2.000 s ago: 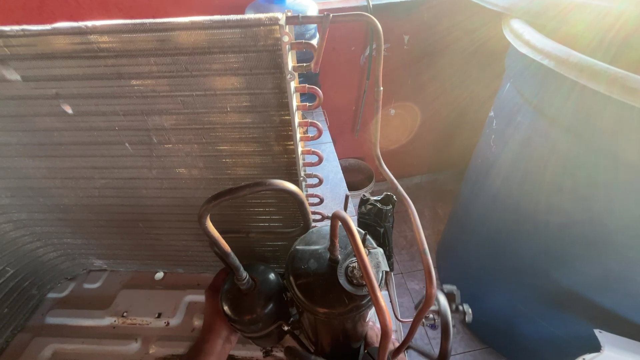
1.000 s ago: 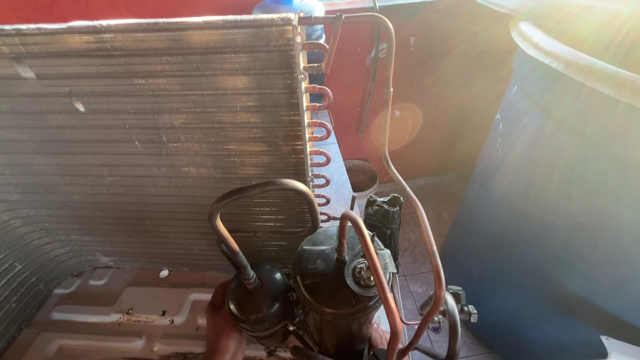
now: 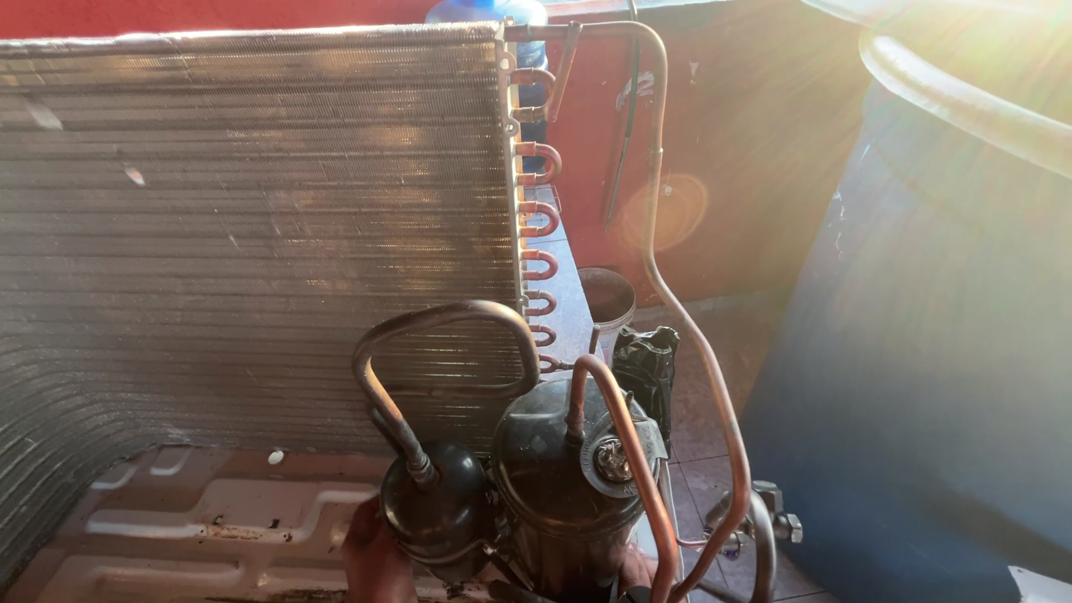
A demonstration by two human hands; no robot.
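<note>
A black compressor (image 3: 565,469), with a smaller black accumulator (image 3: 437,507) at its left side, stands upright at the lower middle. My left hand (image 3: 377,553) is against the left side of the accumulator, its fingertips hidden behind it. Low on the right side of the compressor, part of my right hand (image 3: 638,569) shows behind a copper pipe (image 3: 641,452); most of it is hidden. A dark looped pipe (image 3: 452,310) joins the accumulator and the compressor. Behind them rises a finned condenser coil (image 3: 276,209) with copper U-bends along its right edge.
The coil stands on a dirty stamped metal base (image 3: 209,519). A long bent copper pipe (image 3: 657,167) runs down to service valves (image 3: 775,511) at the right. A large blue barrel (image 3: 930,352) fills the right side. Behind are a bucket (image 3: 607,297), a blue water jug (image 3: 532,59) and a red wall (image 3: 737,159).
My left hand, low beside the accumulator two seconds ago, remains against its side. The compressor and coil sit slightly further right in the view than two seconds ago.
</note>
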